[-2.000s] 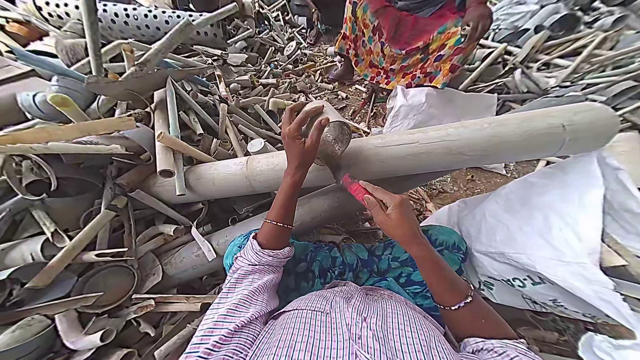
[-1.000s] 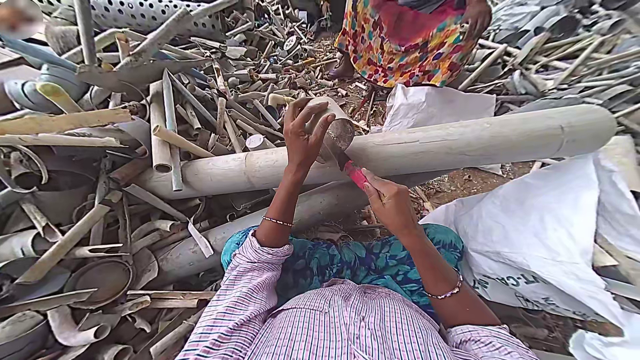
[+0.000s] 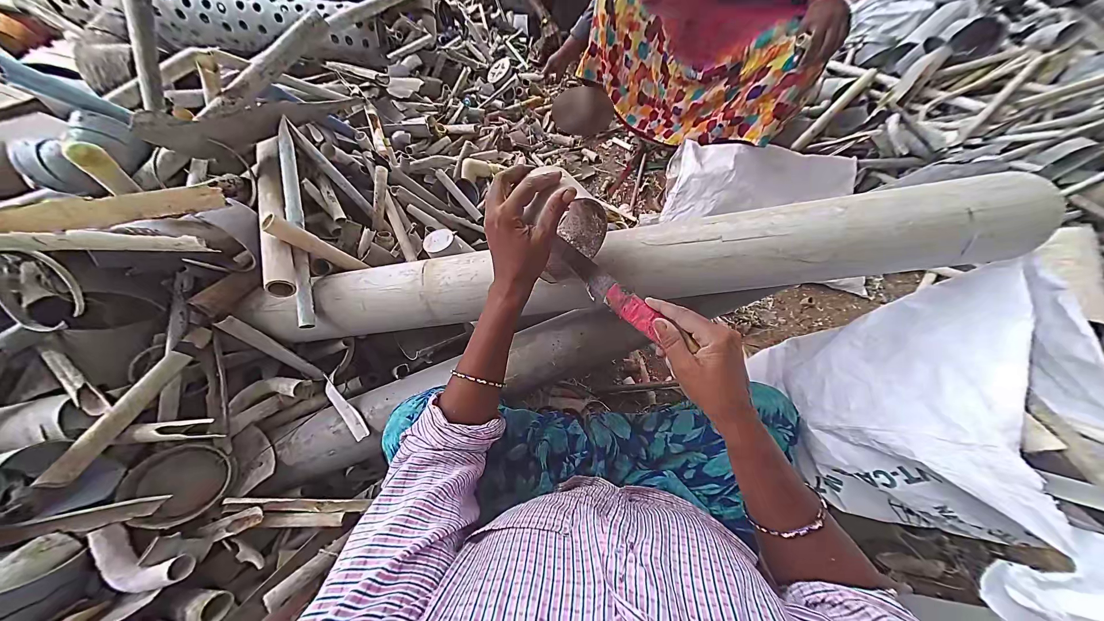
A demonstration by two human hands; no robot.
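My left hand (image 3: 522,228) holds a short piece of plastic pipe (image 3: 583,226) tilted over a long pale pipe, its open end facing me. The inside of the piece looks brown and dirty. In my right hand (image 3: 711,366) is a knife (image 3: 632,312) with a pink-wrapped handle, and its dark blade lies at the rim of the piece. The long pale pipe (image 3: 828,233) runs across in front of my knees. Nearer to me, a second grey pipe (image 3: 371,414) lies beneath it.
Cut pipes and fittings are heaped at the left, with a perforated white pipe (image 3: 259,21) behind. White sacks (image 3: 914,388) lie at the right. Another person in a colourful patterned skirt (image 3: 690,82) is across from me, with more pipe scrap (image 3: 975,112) to the right.
The knife blade has shifted about the rim of the pipe piece, and my right hand has moved slightly with it. My left hand still holds the piece at the long pipe.
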